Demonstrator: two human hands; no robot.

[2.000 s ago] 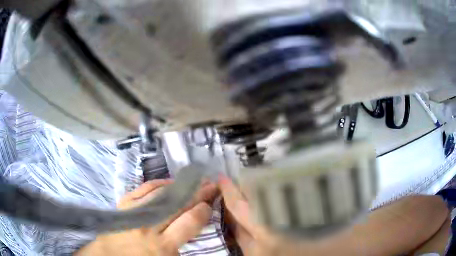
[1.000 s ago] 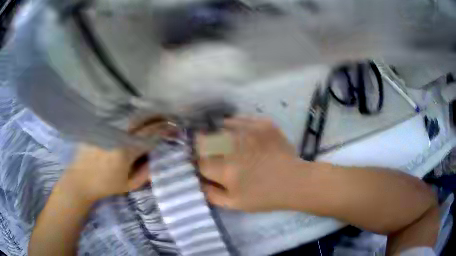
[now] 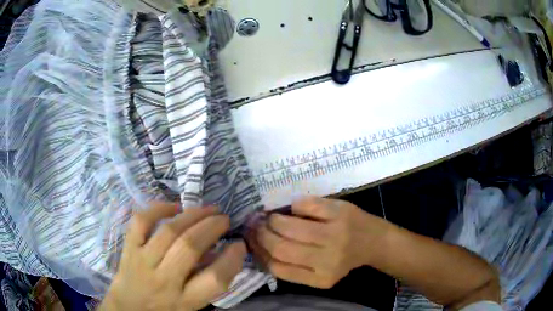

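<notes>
The striped waistband [image 3: 185, 103] runs from the machine bed down to my hands. The gathered striped skirt [image 3: 67, 188] with its sheer overlay lies spread to the left, and a puckered striped strip [image 3: 227, 152] lies right of the band. My left hand [image 3: 176, 252] rests on the cloth at the band's lower end, fingers bent over it. My right hand [image 3: 309, 240] pinches the gathered edge beside it. The fingertips of both hands are partly hidden in the folds.
The cream machine bed [image 3: 279, 51] is at the top. Black snips [image 3: 347, 45], black scissors [image 3: 415, 15] and a white pen [image 3: 464, 24] lie there. A ruler tape [image 3: 364, 149] runs along the white table's front edge. Sheer cloth [image 3: 503, 237] hangs at lower right.
The view has shifted away from the machine head, which no longer fills the top. Both hands have moved from near the needle down to the front table edge, with the cloth now spread out.
</notes>
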